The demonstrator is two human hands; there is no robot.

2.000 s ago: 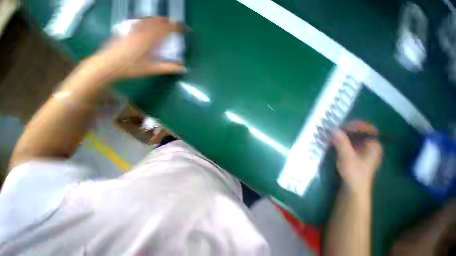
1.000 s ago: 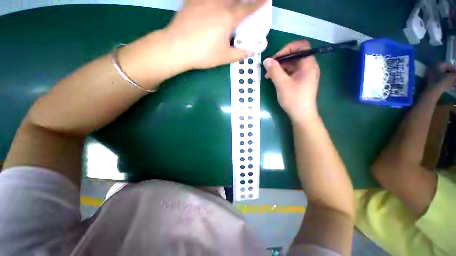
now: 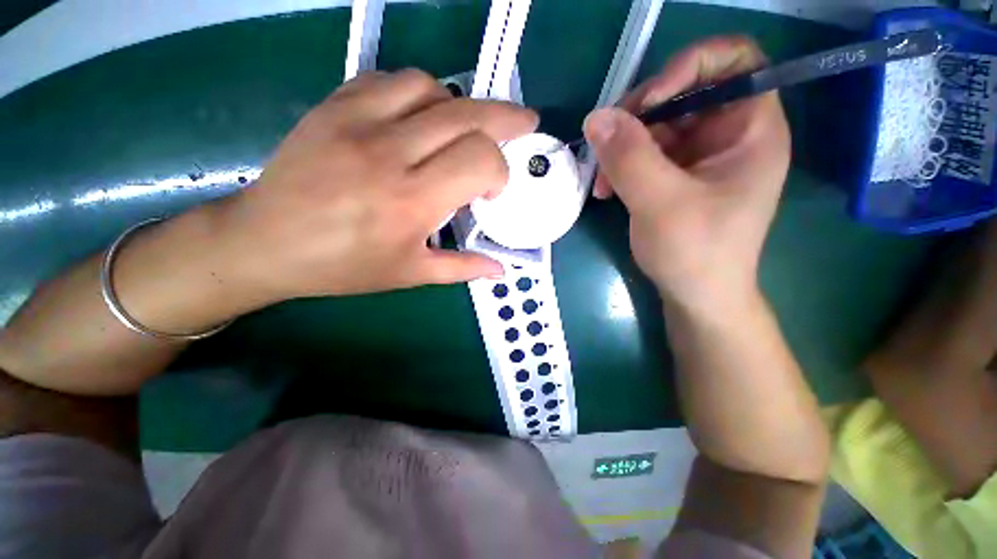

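A white plastic housing with a round disc end point(image 3: 530, 205) lies under my left hand point(image 3: 383, 186), which grips it at the disc's left edge. The disc has a small dark hole. My right hand point(image 3: 689, 164) holds black tweezers point(image 3: 765, 79) with pale lettering like a pen. The tweezer tips are at the disc's upper right edge, near the hole. A white strip point(image 3: 530, 366) with two rows of dark round spots runs from beneath the housing towards the bench's front edge. Whether the tips hold a small piece cannot be told.
A blue bin point(image 3: 869, 202) with whitish rings and a printed label stands at the right. White bars point(image 3: 364, 38) reach to the far side. The bench point(image 3: 219, 360) is glossy green. Another person's arm point(image 3: 940, 360) and yellow sleeve show at the lower right.
The disc end now lies in front of me between both hands, over the dotted strip. The right hand has brought the tweezer tips to the disc. The bin appears larger and farther right.
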